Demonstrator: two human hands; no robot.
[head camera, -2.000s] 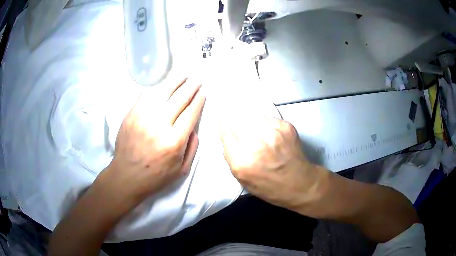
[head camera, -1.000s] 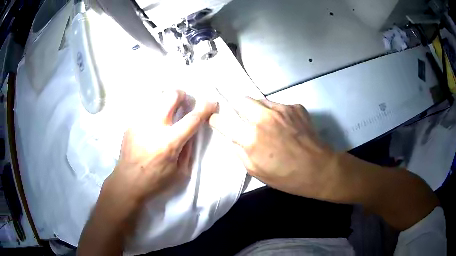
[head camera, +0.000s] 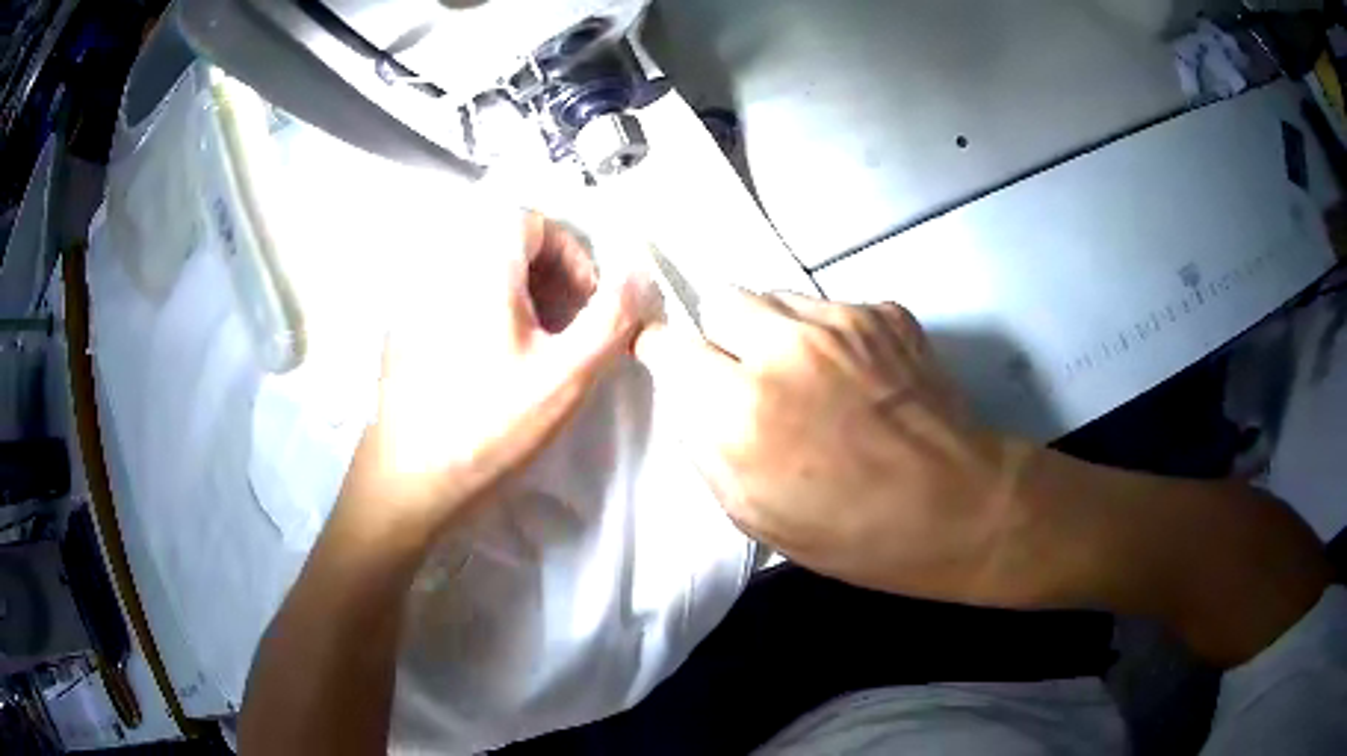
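A white garment piece (head camera: 591, 591) lies over the table and hangs at the front edge. My left hand (head camera: 480, 377) is on the cloth, its thumb and fingers curled round a fold just in front of the needle area. My right hand (head camera: 842, 428) is beside it, fingertips pinching the cloth edge near my left thumb. The presser foot and needle area (head camera: 584, 141) is just beyond my fingertips; glare hides the exact stitch point. The right fingertips are partly hidden by the hand.
The work lamp (head camera: 254, 222) is at the left of the needle. The machine bed (head camera: 886, 118) is at the right, with a printed ruler (head camera: 1152, 332) along the table's front edge. A crumpled white scrap (head camera: 1211, 59) is at the far right. A brown table edge (head camera: 111, 502) is at the left.
The view has shifted and turned. My hands have come together; my left hand has gone from lying flat to curling its thumb and fingers at the cloth.
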